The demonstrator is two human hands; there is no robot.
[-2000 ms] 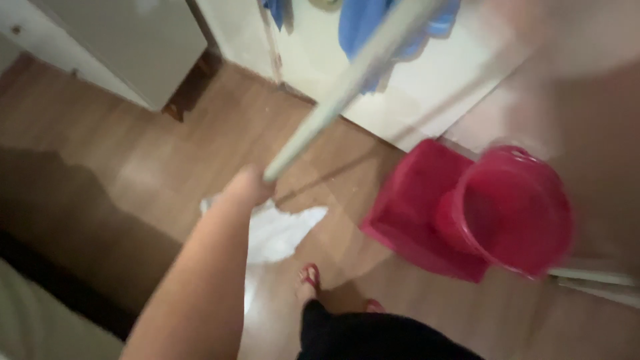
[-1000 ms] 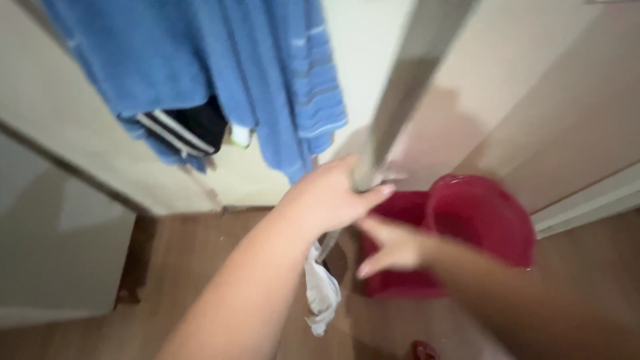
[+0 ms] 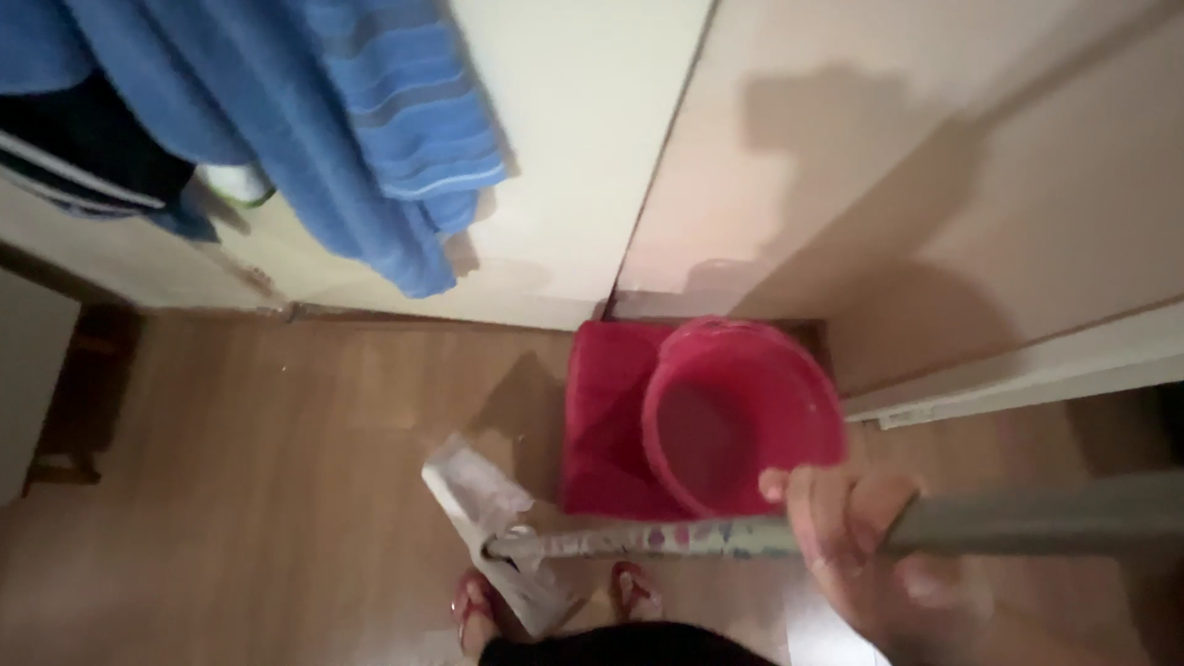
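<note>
My right hand [image 3: 846, 536] is closed around the pole of a floor squeegee or mop [image 3: 666, 538], which lies across the lower part of the view and runs off the right edge. Its lower stretch has a worn, coloured pattern. At the pole's far end, a white cloth [image 3: 481, 495] is draped over the head on the floor, near my feet. Just beyond the pole stands a red plastic bucket [image 3: 708, 444], partly over a red mat or tray [image 3: 606, 416] whose kind I cannot tell. My left hand is out of view.
Blue towels [image 3: 398, 139] and a dark striped cloth [image 3: 83, 148] hang at upper left against a pale panel [image 3: 555, 185]. A pinkish wall [image 3: 1017, 185] rises at the right. Furniture with a wooden leg [image 3: 69, 467] stands at the left edge. My feet in red flip-flops [image 3: 634, 592] are close to the head.
The pole has swung from steep to nearly level, pointing right. My left hand, on the pole earlier, has left the view; my right hand now grips it. The cloth-covered head lies nearer my feet.
</note>
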